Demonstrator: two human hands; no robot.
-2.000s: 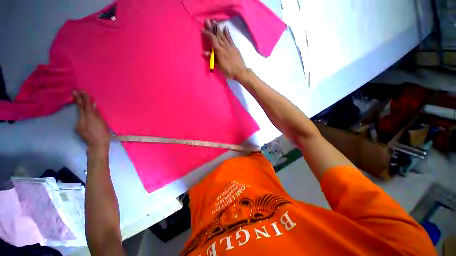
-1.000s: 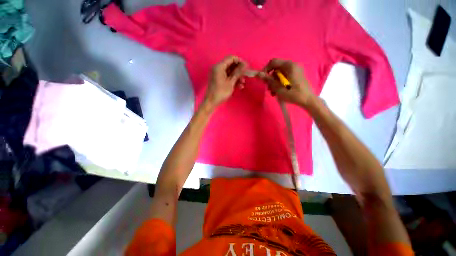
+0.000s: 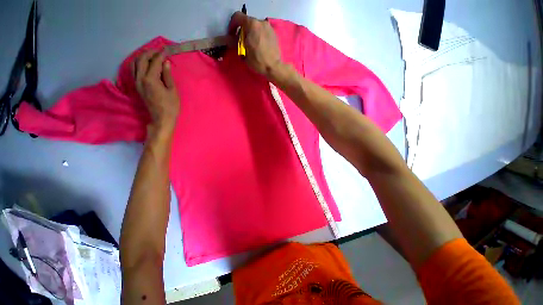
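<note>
A pink V-neck top (image 3: 238, 161) lies flat on the table, neck at the far side. A pale tape measure (image 3: 196, 46) is stretched across the top's neck and shoulder area between my hands; its other part runs down the right of the body past the hem. My left hand (image 3: 157, 89) presses the tape's left end at the left shoulder. My right hand (image 3: 256, 44) holds the tape right of the neck, with a yellow, black-ended pen (image 3: 242, 41) in the same hand. The fingertips of my right hand are partly hidden.
Black-handled shears (image 3: 27, 74) lie at the far left by the sleeve end. A black phone (image 3: 432, 24) lies on white pattern paper (image 3: 464, 107) at the right. Papers (image 3: 77, 256) with a pen and glasses lie near left. Boxes (image 3: 500, 229) stand below the table at the right.
My hands have moved apart and away from me, from the middle of the top to its neck and shoulders. The tape is now stretched between them. Earlier it lay across the lower body.
</note>
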